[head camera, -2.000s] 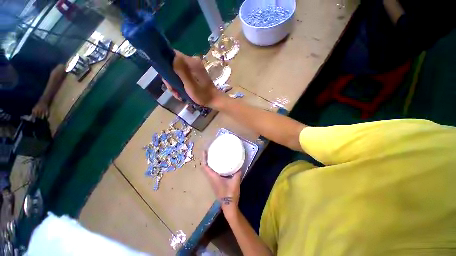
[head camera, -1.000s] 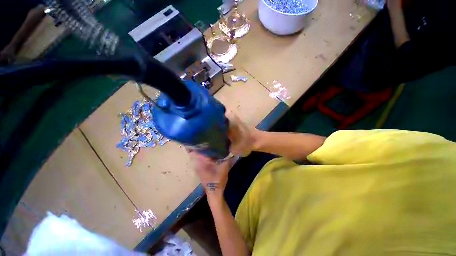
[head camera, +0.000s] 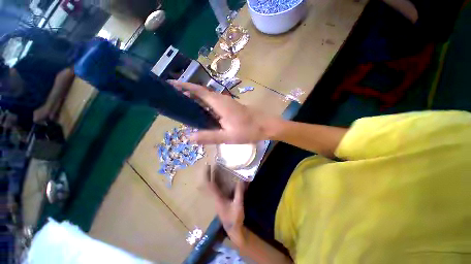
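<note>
The white round base (head camera: 237, 154) lies on the square white tray (head camera: 250, 172) at the bench edge, partly under my right hand. My right hand (head camera: 235, 121) is above it, blurred, with thumb and fingers spread around the lower end of the dark blue electric screwdriver (head camera: 155, 95). The fingers look loose, not closed on it. The screwdriver slants to the upper left. My left hand (head camera: 227, 198) is just below the tray, blurred, with thumb and fingers apart and nothing visible in it.
Blue and silvery small parts (head camera: 178, 152) lie left of the tray. The grey metal feeder (head camera: 188, 72), shiny rings (head camera: 225, 66) and a white parts bowl (head camera: 275, 15) are farther up. Shiny bits (head camera: 194, 236) lie near the edge. Another person's arm (head camera: 54, 98) shows beyond the green belt (head camera: 98, 149).
The screwdriver has moved off the workpiece to the upper left, uncovering the white base. My right hand has loosened around it. My left hand has opened and come away from the workpiece.
</note>
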